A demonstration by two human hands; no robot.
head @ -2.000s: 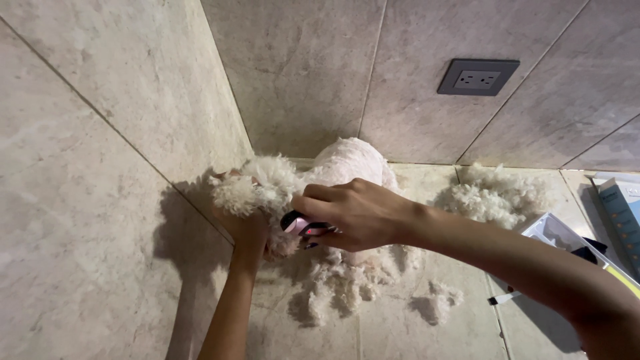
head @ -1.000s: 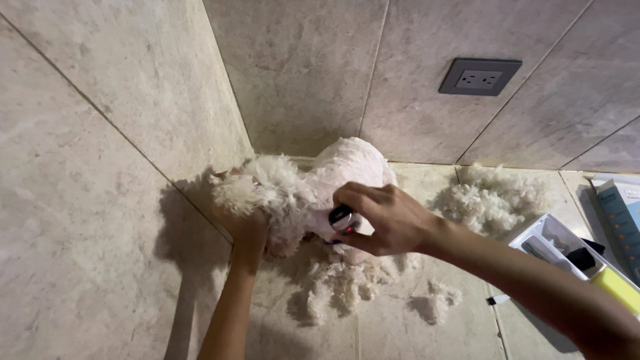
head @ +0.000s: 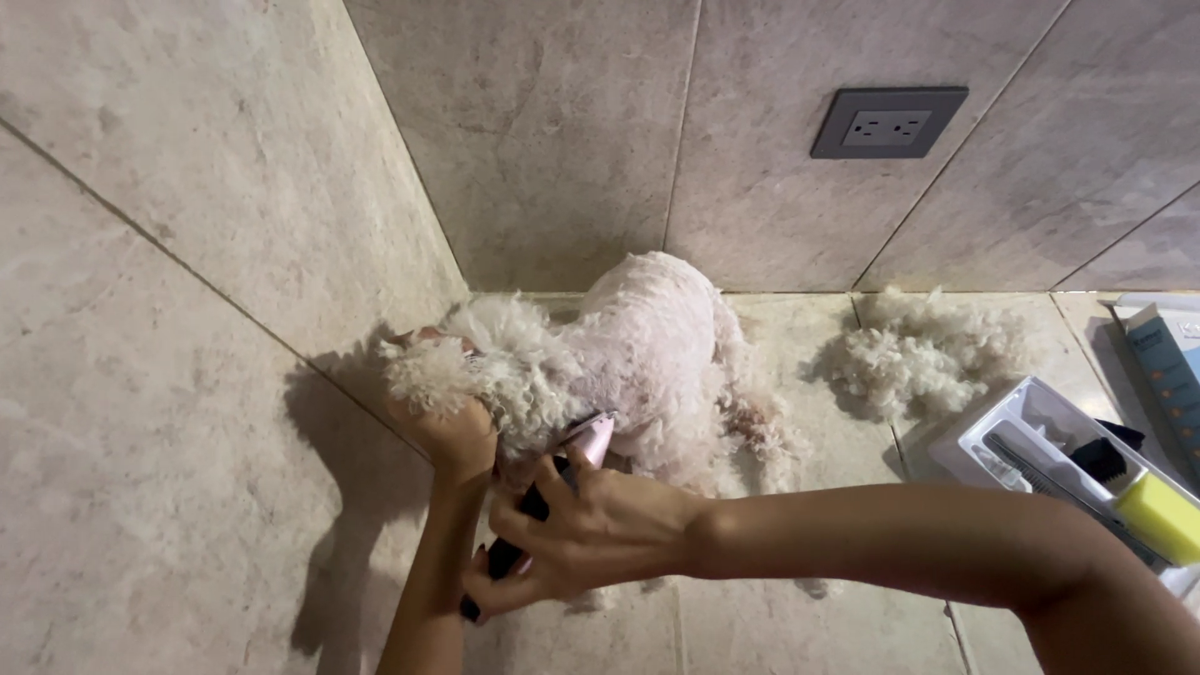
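A curly-coated white dog (head: 647, 347) is in the wall corner, its back and side clipped short, its head and neck still woolly. My left hand (head: 450, 431) is closed around the dog's muzzle and chin; its fingers are partly hidden by curls. A pink and black hair clipper (head: 592, 439) is in my right hand (head: 591, 525), its blade end touching the coat at the dog's shoulder, where short hair meets long curls. The dog's legs are partly hidden behind my right hand and forearm.
Tiled walls meet behind the dog, with an electrical outlet (head: 888, 124) at upper right. A pile of cut fur (head: 923, 356) lies on the floor. At the right are a white plastic tray (head: 970, 422) holding a comb, dark attachments and a yellow object (head: 1161, 516), and a blue box (head: 1167, 375).
My right hand with the clipper has moved down and to the left from the dog's side, and the clipper's blade now points up and right. My left hand has stayed at the dog's head.
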